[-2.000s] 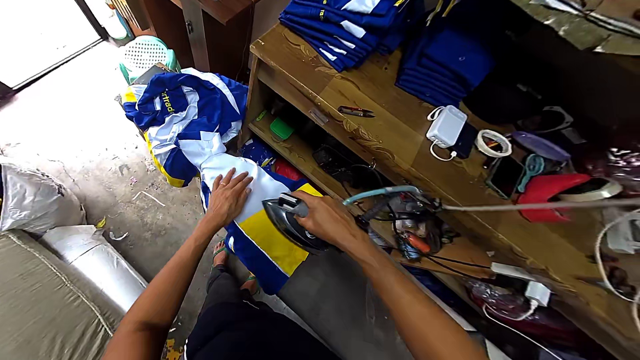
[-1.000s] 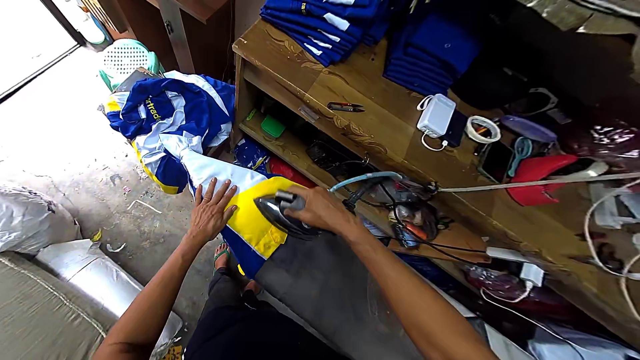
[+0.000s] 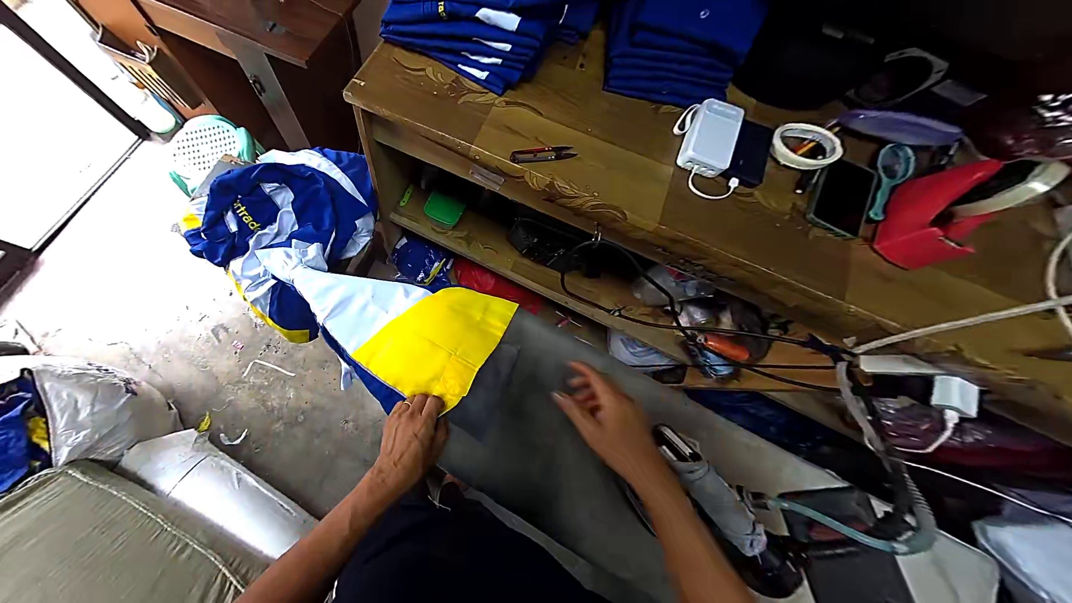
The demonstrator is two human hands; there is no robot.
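Note:
A blue, white and yellow garment [image 3: 435,343] lies over the far end of the grey ironing board [image 3: 544,435], and the rest of it hangs in a heap beyond. My left hand [image 3: 414,435] pinches the near corner of its yellow panel. Over the bare grey cover, right of the yellow panel, my right hand [image 3: 603,410] is empty with its fingers apart. The iron [image 3: 716,494] rests at the right end of the board, partly hidden behind my right forearm, with its hose and cord running off to the right.
Along the right runs a wooden cabinet [image 3: 502,126] bearing folded blue garments [image 3: 670,50], thread snips [image 3: 543,154], a white power bank [image 3: 710,138] and a tape roll [image 3: 806,146]. A black cable [image 3: 720,328] hangs before its shelf. Plastic-wrapped bundles [image 3: 218,494] lie at the lower left.
My right hand has let go of the iron, which was on the yellow panel and now rests at the board's right end. My left hand has moved from the white part to the panel's near corner.

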